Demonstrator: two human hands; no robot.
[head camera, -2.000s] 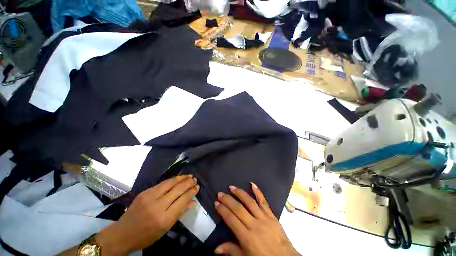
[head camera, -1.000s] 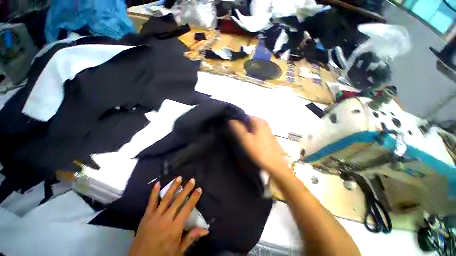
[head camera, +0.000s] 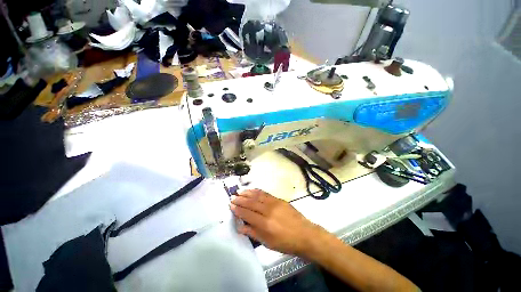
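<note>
White-backed fabric (head camera: 171, 251) lies spread left of and in front of the sewing machine (head camera: 320, 120), with two narrow dark strips and a dark fabric piece (head camera: 80, 262) on it. Its upper right part reaches the presser foot area (head camera: 231, 170) under the head's left end. My right hand (head camera: 265, 219) lies at the fabric's right edge, just in front of the presser foot, fingertips pressed together on the edge; what is under them is partly hidden. My left hand is not in view.
Black-handled scissors (head camera: 320, 178) lie under the machine arm. A dark round tray (head camera: 394, 173) with small metal tools stands at the bed's right end. Behind are cardboard (head camera: 108, 108), a dark round disc (head camera: 152, 86) and fabric scraps. Dark fabric (head camera: 28, 159) lies at left.
The view has swung right to the machine. The fabric now shows its white side by the presser foot, with my right hand there. My left hand has left the picture.
</note>
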